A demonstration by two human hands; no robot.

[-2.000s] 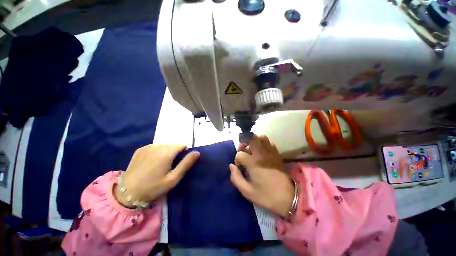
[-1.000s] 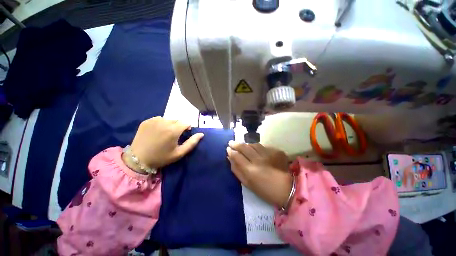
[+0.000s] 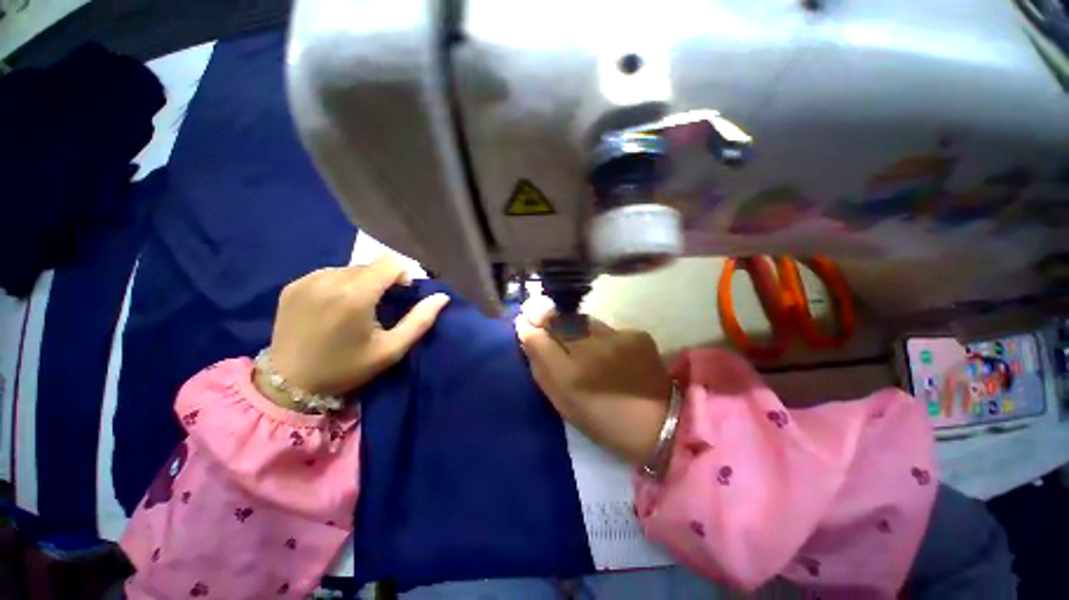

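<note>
A navy fabric panel (image 3: 469,457) lies in front of the sewing machine (image 3: 516,129), its far edge at the needle area. The needle and presser foot are mostly hidden by the machine head and my fingers. My left hand (image 3: 342,326) holds the panel's far left corner, thumb on top. My right hand (image 3: 604,377) is at the panel's far right edge beside the presser foot, with its fingertips at the cloth edge.
Orange-handled scissors (image 3: 783,305) lie on the machine bed at the right. A lit smartphone (image 3: 979,381) is farther right. Wide navy panels (image 3: 240,246) and a dark crumpled fabric bundle (image 3: 70,164) lie at the left. A printed ruler (image 3: 615,527) runs along the front edge.
The panel's far edge has moved up to the needle area, and both hands have moved with it. The cloth by my left hand is now more wrinkled. The view has shifted.
</note>
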